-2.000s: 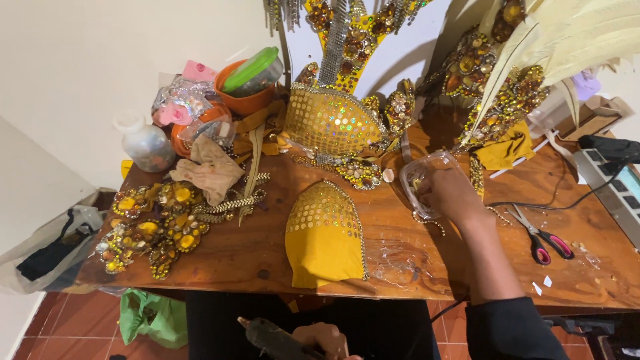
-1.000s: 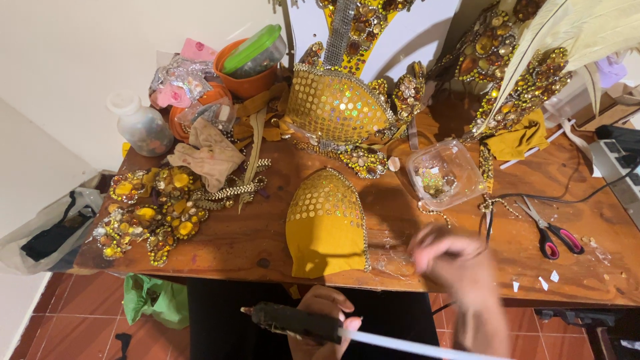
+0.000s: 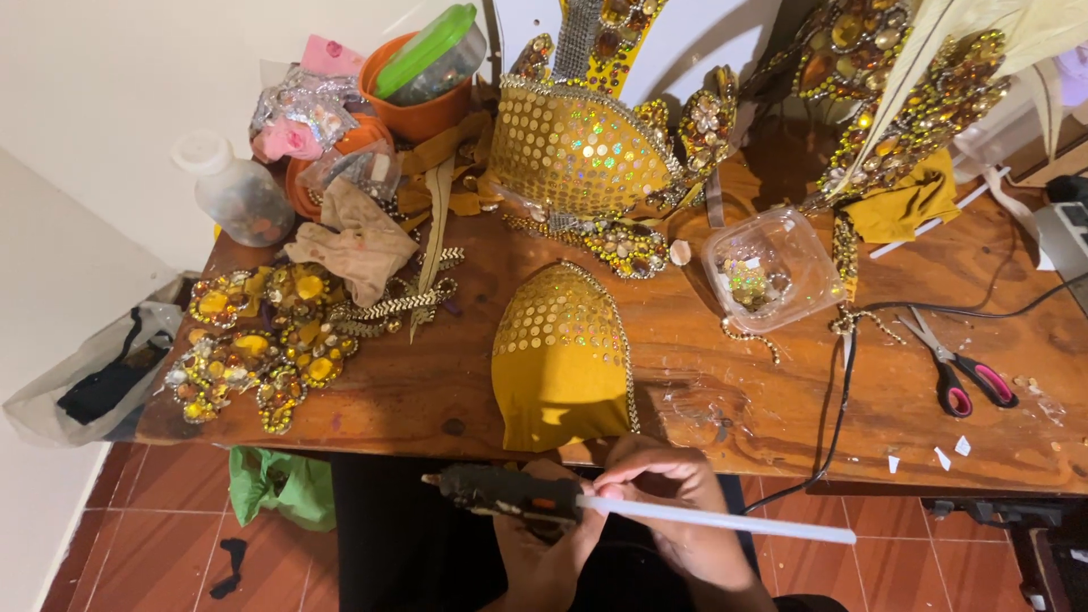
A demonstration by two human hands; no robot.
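Note:
My left hand (image 3: 552,544) is closed around a black hot glue gun (image 3: 510,495) over my lap, its nozzle toward the left. A long whitish glue stick (image 3: 731,517) sticks out of the gun's rear. My right hand (image 3: 667,493) has its fingertips at the stick where it enters the gun; whether they pinch it is hard to tell. Just beyond the hands, a yellow fabric cup (image 3: 561,365) lies on the wooden table, its upper half covered with gold sequins and its edge trimmed with a beaded chain. A clear plastic tub (image 3: 773,268) holds loose sequins.
A sequined bra piece (image 3: 586,153) stands at the back. Jeweled pieces (image 3: 263,340) and a plastic bottle (image 3: 242,200) are at left, beside orange pots (image 3: 425,93). Scissors (image 3: 960,365) lie at right near a black cable (image 3: 841,408). A green bag (image 3: 285,484) rests on the tiled floor.
My right hand has left the clear tub and come to the rear of the glue gun. The glue stick, visible from one second ago, now shows more fully behind the gun.

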